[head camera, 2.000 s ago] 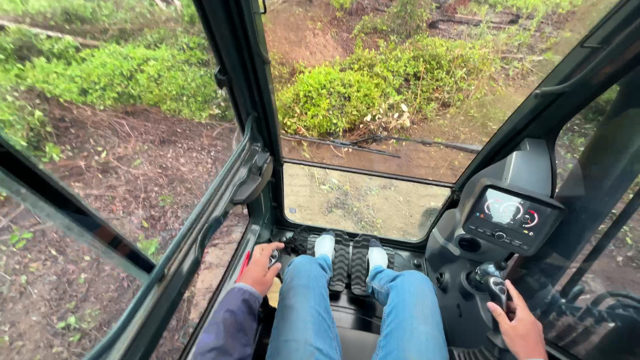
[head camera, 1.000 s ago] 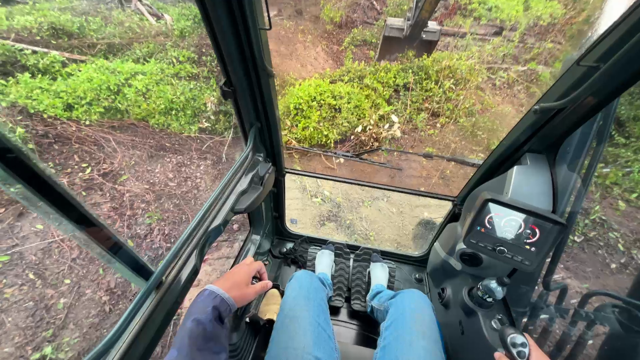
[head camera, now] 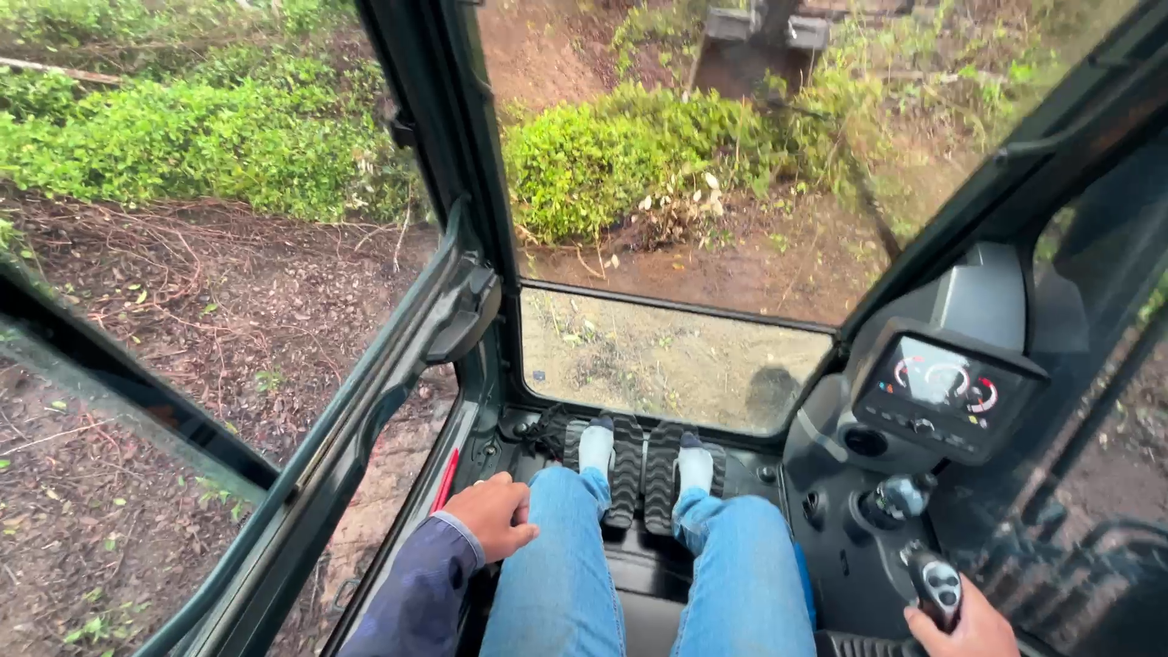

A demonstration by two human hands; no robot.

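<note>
My right hand [head camera: 976,620] is closed around a black joystick with buttons [head camera: 938,589] at the lower right. My left hand [head camera: 493,516] is beside my left knee, its fingers curled downward; whatever lies under the palm is hidden. Both feet, in light socks, rest on ribbed black pedals [head camera: 646,474]. Beyond the front window, an excavator bucket [head camera: 753,64] hangs over green shrubs [head camera: 620,155]. A second, shorter control lever [head camera: 899,500] stands in front of the right joystick, below a lit display [head camera: 944,388].
Around me is a machine cab with a dark window frame [head camera: 474,164] and a door handrail [head camera: 365,383] at the left. A red object [head camera: 446,479] lies by the door sill. Outside are brown soil with roots [head camera: 219,301] and low green plants [head camera: 228,146].
The bucket, out of sight two seconds ago, came into view and is now lower in the picture, over the shrubs. A wiper seen across the lower windshield earlier now stands tilted at the right.
</note>
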